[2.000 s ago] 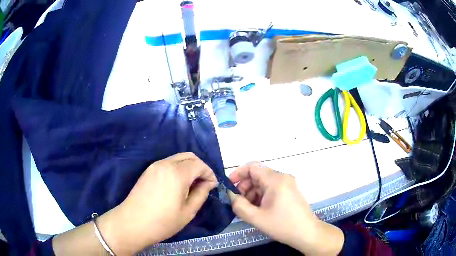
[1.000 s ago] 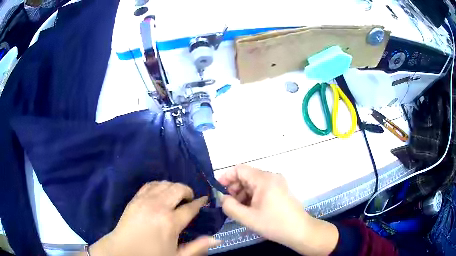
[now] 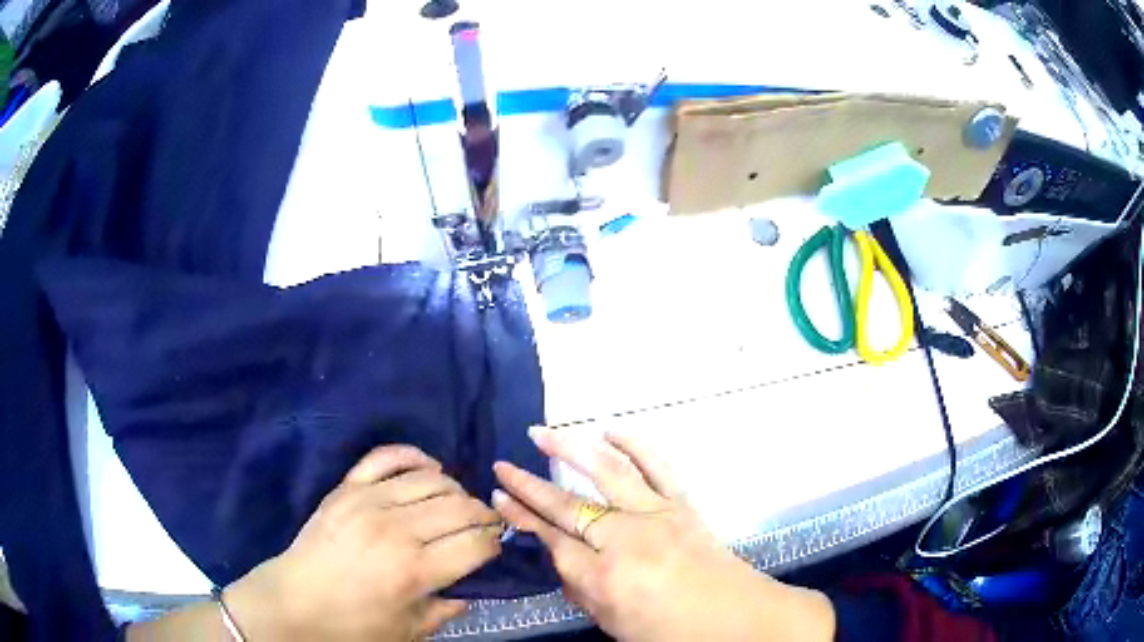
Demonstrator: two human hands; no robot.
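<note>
Dark navy cloth (image 3: 276, 389) lies over the left of the white table, its right edge running down from under the presser foot (image 3: 487, 291). A lengthwise fold or seam shows near that edge. My left hand (image 3: 376, 552) rests on the cloth near the table's front, fingers bent, fingertips at the seam; whether they pinch it I cannot tell. My right hand (image 3: 627, 533), with a ring, lies flatter with fingers spread, its fingertips at the cloth's right edge, touching or nearly touching the left fingertips. A small pale bit shows between the hands.
The white machine head carries a tan cardboard piece (image 3: 803, 157) and a mint-green block (image 3: 874, 184). Scissors with green and yellow handles (image 3: 884, 301) and orange snips (image 3: 991, 341) lie to the right. A ruler tape (image 3: 815, 533) runs along the front edge. Plaid cloth (image 3: 1079, 364) hangs far right.
My right hand has let go of the narrow edge strip and opened out flat. The edge now lies down on the table. My left fingers have curled in. The view has shifted and shifted back.
</note>
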